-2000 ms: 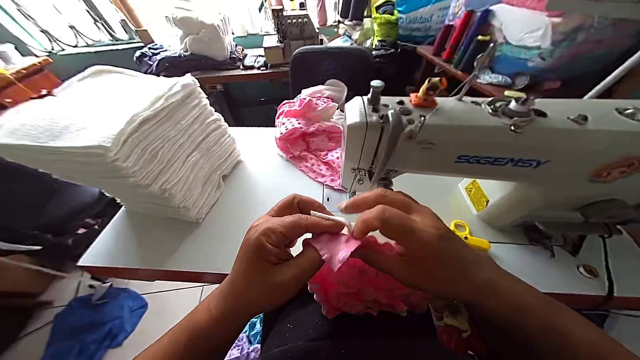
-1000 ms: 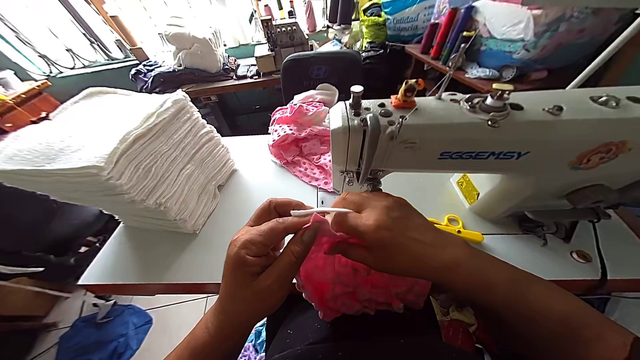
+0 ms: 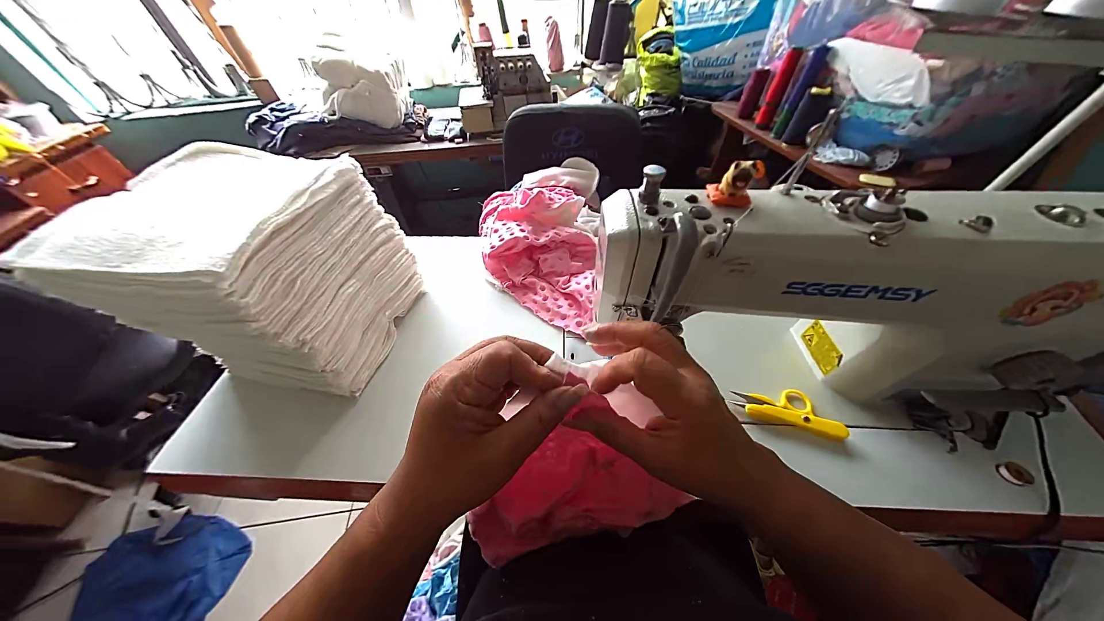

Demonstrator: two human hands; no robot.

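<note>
My left hand (image 3: 487,427) pinches the edge of a pink fabric piece (image 3: 578,483) and the end of a narrow white strip (image 3: 575,369) between thumb and fingers. Close against it, my right hand (image 3: 664,401) grips the same edge and the strip's other end. The pink fabric hangs below both hands over my lap. Just beyond my fingers is the head of a white sewing machine (image 3: 845,267); its needle area is partly hidden. Yellow thread snips (image 3: 798,416) lie on the table to the right of my right hand.
A tall stack of white cloths (image 3: 285,267) stands on the white table (image 3: 285,431) at left. Pink dotted fabric (image 3: 543,250) is heaped left of the machine head. A small bobbin (image 3: 1015,473) lies near the right front edge. An office chair (image 3: 573,142) stands behind the table.
My right hand has turned from a closed hold with its back up to a fingertip pinch with its fingers raised. The white strip, straight above the fabric a second ago, now lies bent along its edge.
</note>
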